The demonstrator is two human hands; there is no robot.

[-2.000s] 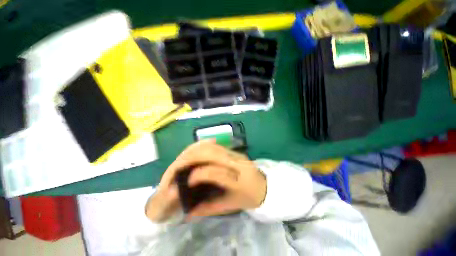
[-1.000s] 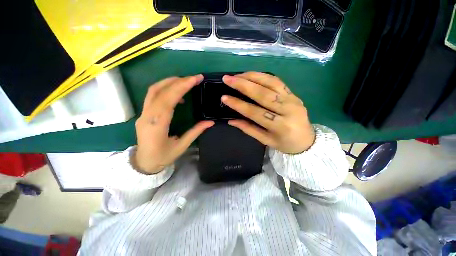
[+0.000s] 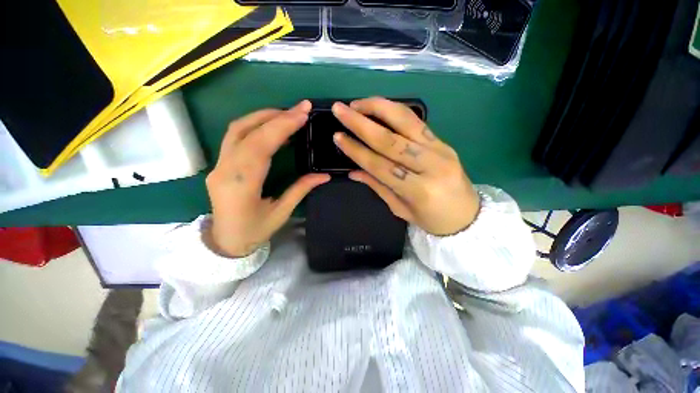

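Note:
A black phone case (image 3: 355, 224) lies at the bench's near edge, its lower end over my lap. A glossy black cover plate (image 3: 328, 142) lies in its upper part. My left hand (image 3: 249, 178) is at the left side, with fingertips on the plate's upper and lower left edges. My right hand (image 3: 418, 165) lies over the plate's right part, with fingers spread on its face and edges. Both hands hold the plate against the case. The right fingers hide the plate's right half.
Yellow-edged black skins (image 3: 46, 84) lie on a white gridded tray (image 3: 173, 138) at left. Logo panels in a clear plastic sleeve (image 3: 376, 34) lie at the back. A row of black cases (image 3: 606, 84) stands at right. A round black stool (image 3: 585, 239) is below right.
The hands, case and plate sit slightly higher in the view, as does the bench. The right fingers have shifted slightly on the plate. The same hold continues.

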